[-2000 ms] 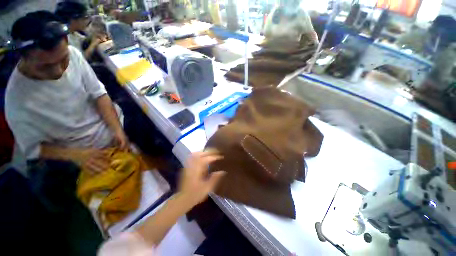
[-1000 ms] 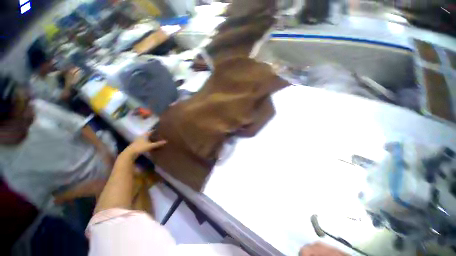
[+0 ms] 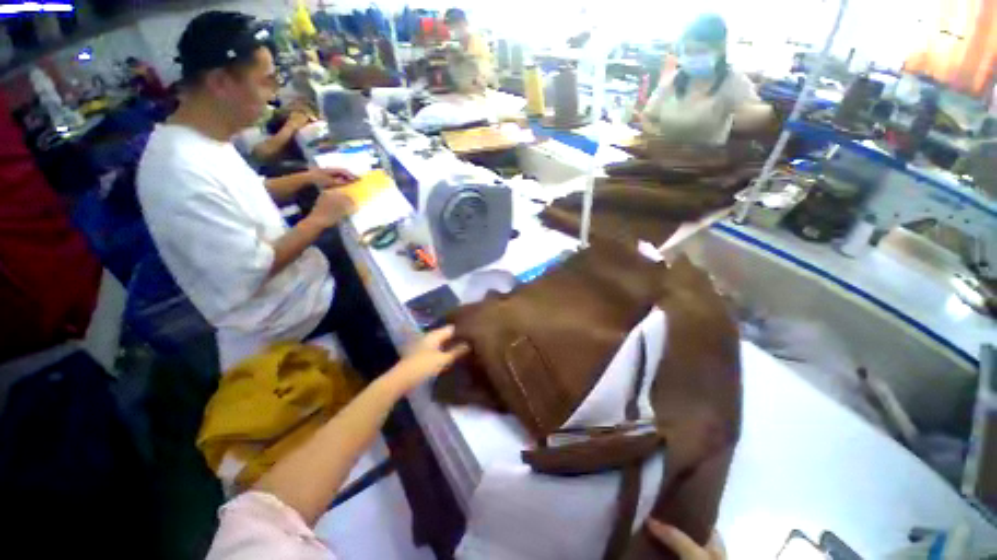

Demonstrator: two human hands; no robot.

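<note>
A brown garment body [image 3: 590, 317] lies spread and partly folded over the white table. A stitched pocket slit shows on its left part. White lining [image 3: 547, 503] with brown bands shows in its middle and down to the lower edge. My left hand [image 3: 430, 356] is at the garment's left edge, its fingers closed on the brown cloth. My right hand [image 3: 687, 543] is at the bottom edge of the picture, mostly cut off, with its fingers on the brown cloth's lower right edge.
The white table [image 3: 809, 438] extends right, with a sewing machine part cut off at the lower right. A grey-ended machine [image 3: 472, 224] stands behind left. A seated person in white [image 3: 230, 230] is at left, near mustard cloth [image 3: 279, 405]. A masked person is behind, by more brown cloth [image 3: 656, 197].
The brown garment has been opened out and drawn nearer, and its white lining now shows. My right hand has come to its lower edge. The view has turned left.
</note>
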